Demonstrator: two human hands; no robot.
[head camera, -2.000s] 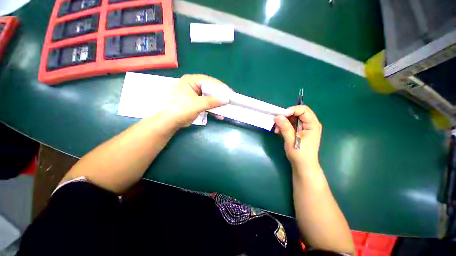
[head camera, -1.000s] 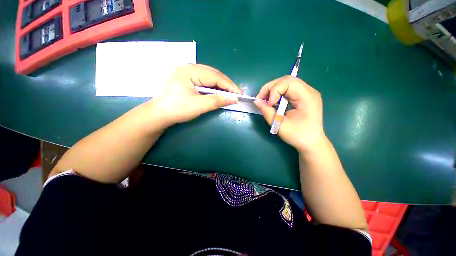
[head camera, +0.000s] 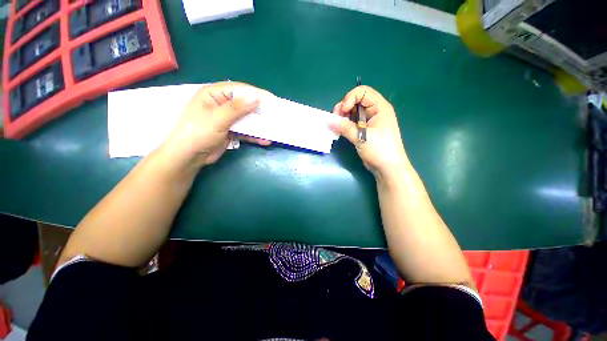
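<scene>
A white label sheet (head camera: 289, 123), long and narrow with its plain side showing, is held between my two hands above the bench. My left hand (head camera: 223, 116) grips its left end, thumb on top. My right hand (head camera: 373, 126) pinches its right end between thumb and finger and also holds dark tweezers (head camera: 361, 120), tips pointing away from me. A larger white paper (head camera: 136, 123) lies flat on the green bench, partly under my left hand. No labels can be made out on the sheet.
A red-orange tray (head camera: 116, 82) holding open-backed phones (head camera: 113, 48) is at the upper left. A small white block or folded paper (head camera: 218, 8) lies at the top edge. A metal-framed machine with yellow round feet (head camera: 476, 33) stands upper right. A red tray (head camera: 496, 283) is below the bench.
The held sheet has turned from nearly edge-on to show its broad face. The tweezers now appear darker and more upright in my right hand. The view has shifted.
</scene>
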